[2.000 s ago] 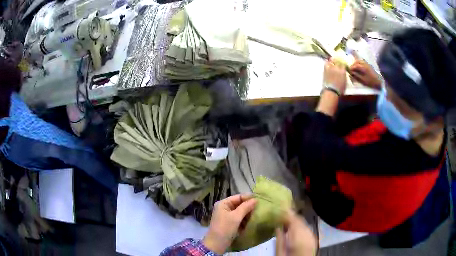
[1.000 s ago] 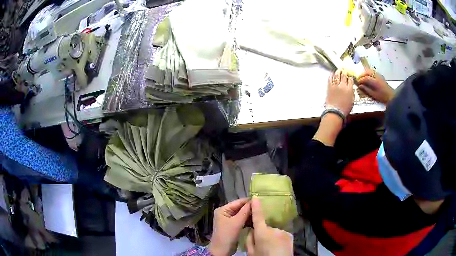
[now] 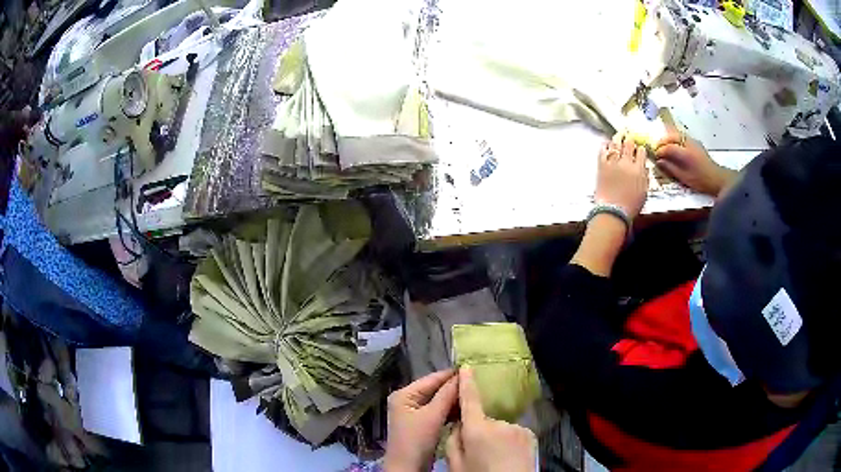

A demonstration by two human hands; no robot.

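An olive sleeve piece [image 3: 498,380] hangs in front of me at the lower middle, with a stitched seam across its upper part. My left hand [image 3: 422,419] pinches its left edge between thumb and fingertips. My right hand [image 3: 491,442] is beside it, index fingertip on the cloth near the seam; the other fingers are partly hidden behind the cloth and hand. A fan-shaped olive sleeve bundle [image 3: 277,323], gathered at its middle, lies left of my hands. A white bundle ticket [image 3: 378,339] is at its right side.
A worker [image 3: 682,313] sits at the right, hands on cloth at a white table [image 3: 516,198]. A stack of folded pale pieces [image 3: 346,161] lies at the upper middle. A sewing machine [image 3: 111,111] stands at the upper left. Grey-brown cloth [image 3: 433,323] lies behind the olive piece.
Over two seconds the olive piece has turned flat, showing its seam, and my right index finger has come onto it. The view has shifted slightly. The worker's head has lowered.
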